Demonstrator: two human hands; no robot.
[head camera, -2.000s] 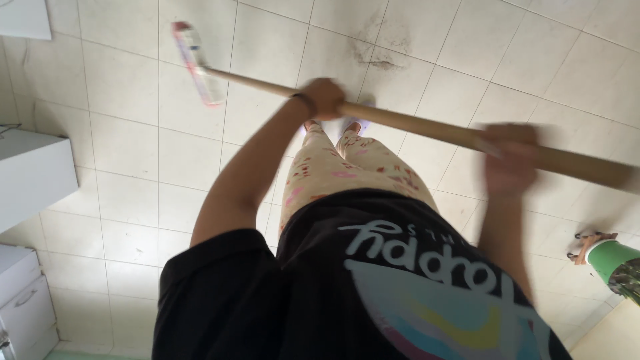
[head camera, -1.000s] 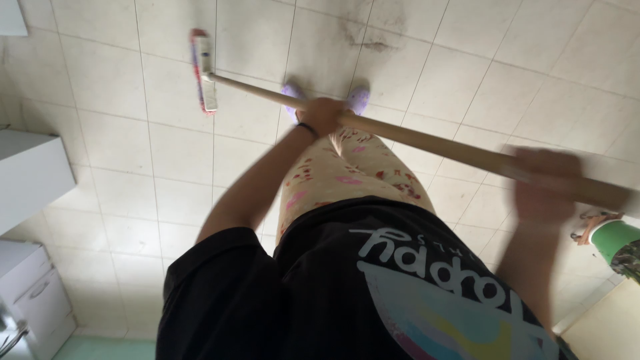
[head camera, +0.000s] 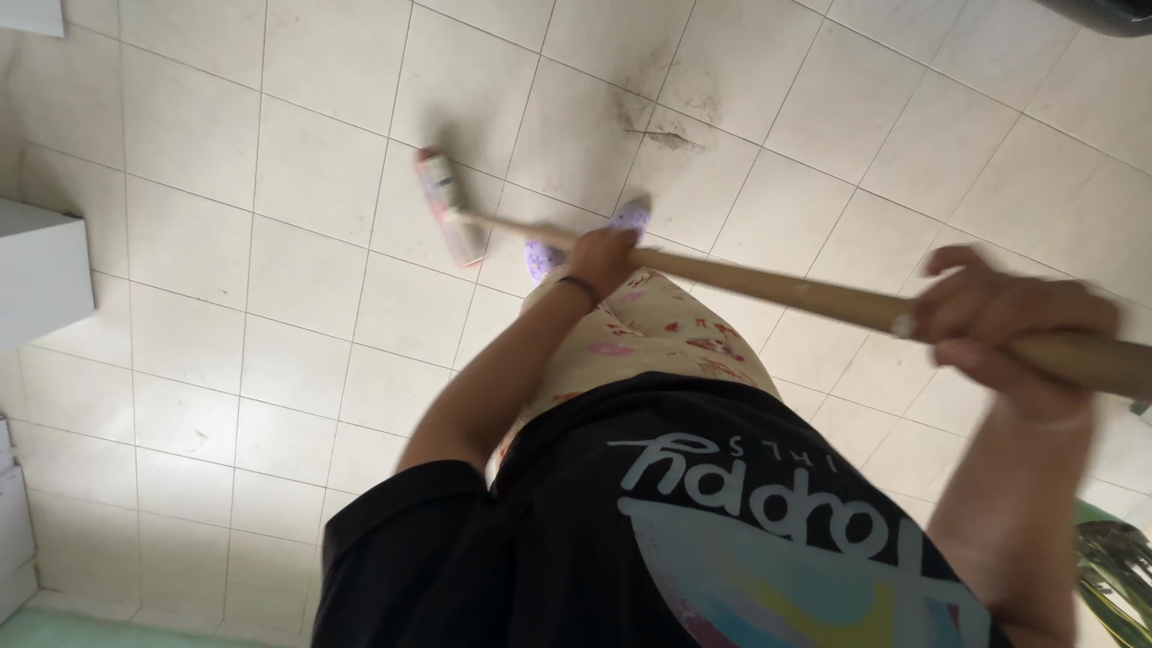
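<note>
A long wooden pole (head camera: 765, 281) slants across the view, with a flat mop head (head camera: 448, 207), pale with reddish edges and blurred, at its far end on the tiled floor. Around the middle of the pole, just above my legs, my left hand (head camera: 601, 261) is closed; a dark band circles that wrist. Nearer the pole's thick end, at the right, my right hand (head camera: 1012, 324) wraps it, with one finger lifted and bent. Purple slippers (head camera: 633, 216) are on my feet, below the pole.
Dark marks (head camera: 670, 138) show on the floor tiles ahead of my feet. White cabinet-like units (head camera: 45, 270) stand along the left edge. A leafy plant (head camera: 1114, 567) is at the lower right, and a dark object (head camera: 1107, 11) at the top right corner.
The mop head has moved closer to my feet along the floor. Both hands stay on the pole. A dark object has come into view at the top right.
</note>
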